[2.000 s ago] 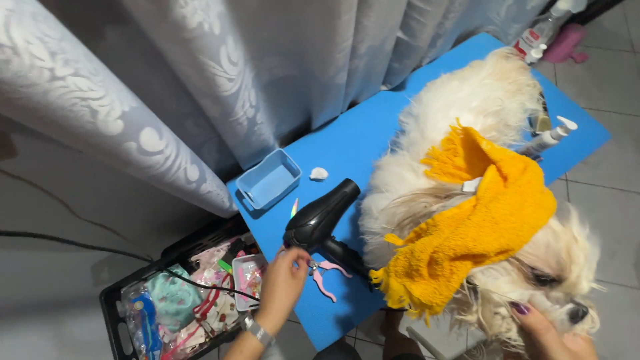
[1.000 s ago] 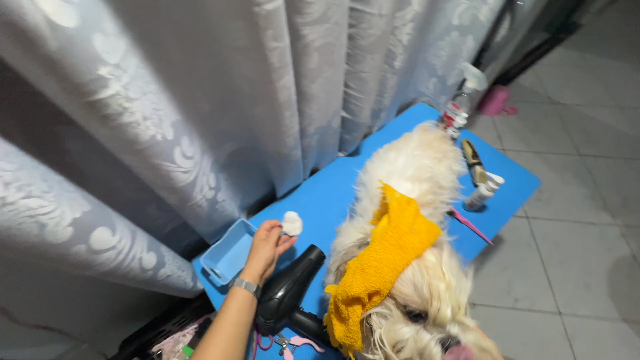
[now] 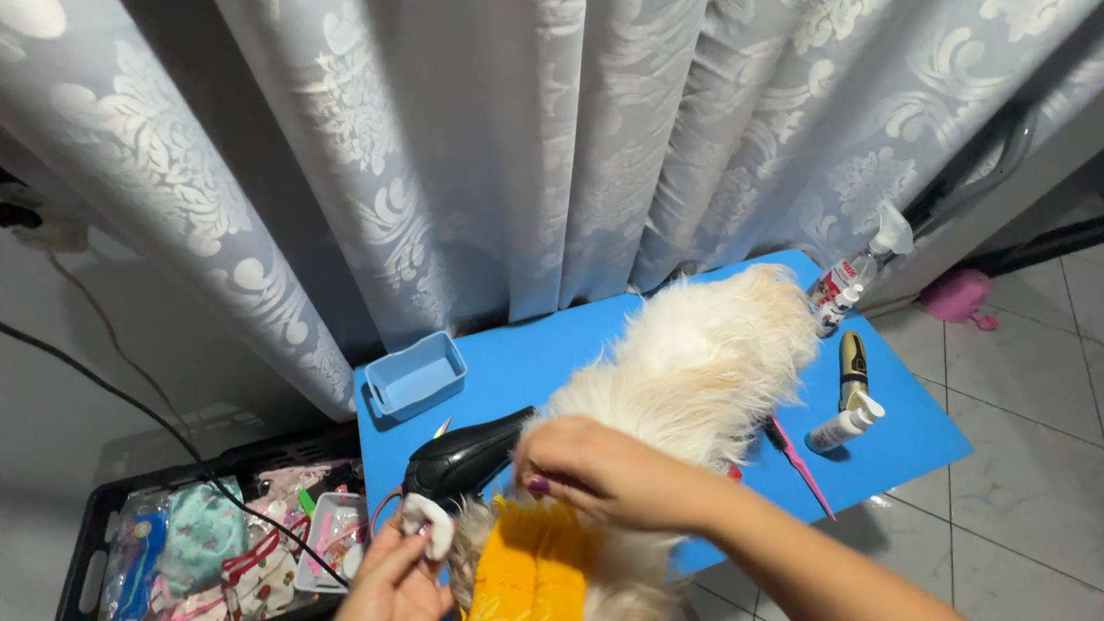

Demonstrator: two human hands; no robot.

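A long-haired cream dog (image 3: 690, 362) is on the blue tabletop, its head end low in the view with a yellow towel (image 3: 535, 561) over it. My left hand (image 3: 401, 565), at the bottom, holds a white cotton piece (image 3: 429, 524) between thumb and fingers. Just above the towel, my right hand (image 3: 604, 474) lies over the dog's fur with its fingers bent together; whether they pinch anything is hidden. A black hair dryer (image 3: 466, 457) lies between the dog and the table's left side, partly behind my hands. The dog's face is not visible.
On the blue table (image 3: 914, 431) are a light blue plastic basket (image 3: 418, 375), a spray bottle (image 3: 862, 259), pump bottles (image 3: 841, 431), a gold hair clipper (image 3: 853, 371) and a pink-handled brush (image 3: 802, 466). A black crate (image 3: 86, 552) of packaged cloth items stands lower left, beneath a cord. Patterned curtains (image 3: 535, 155) hang behind.
My left hand took up the white cotton piece from the table and has brought it down beside the dog's head. My right hand has come over the dog's neck area.
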